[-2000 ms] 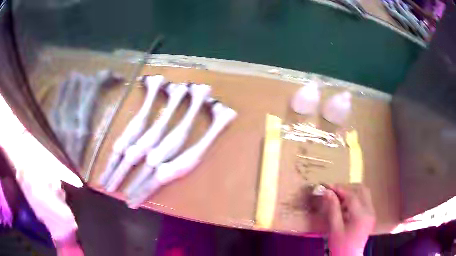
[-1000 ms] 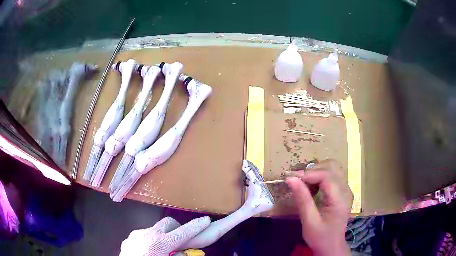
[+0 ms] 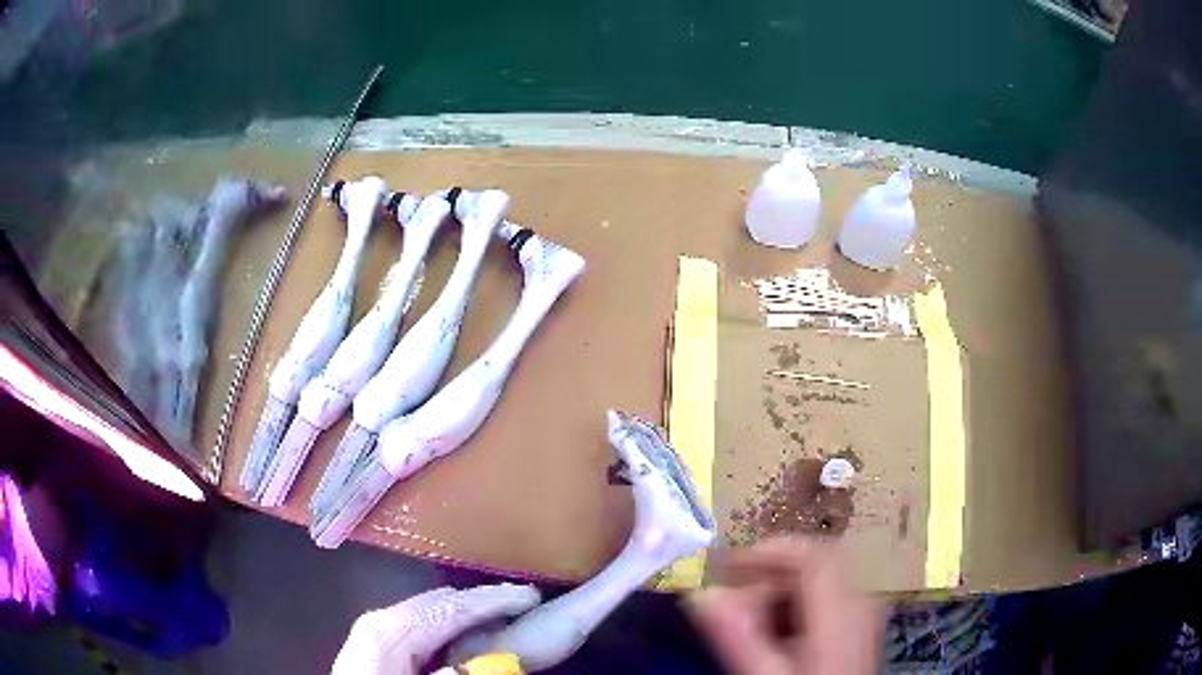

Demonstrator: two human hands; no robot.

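Observation:
My left hand (image 3: 429,630), in a white knit glove with yellow on the thumb, grips a white limb-shaped moulded part (image 3: 600,587) at the bottom edge. The part's hollow, grey-lined end points up and lies over the left yellow tape strip (image 3: 695,382). My bare right hand (image 3: 788,609) is blurred, just right of the part's open end. Its fingers are bent together; whether a stick is between them cannot be told. A tiny whitish pot (image 3: 837,472) stands on the dark-stained cardboard (image 3: 870,528) above my right hand.
Several finished-looking limb parts (image 3: 429,323) lie in a row at left, beside a thin metallic rod (image 3: 284,257). Two squeeze bottles (image 3: 784,205) stand behind pale sticks (image 3: 837,306). A green strip (image 3: 593,66) runs along the back. Dark panels flank the bench; the left one mirrors the parts.
The left hand and a part have come into the work area since the first frame. Since the second, my right hand has moved down and slightly left, uncovering the pot. The view has shifted.

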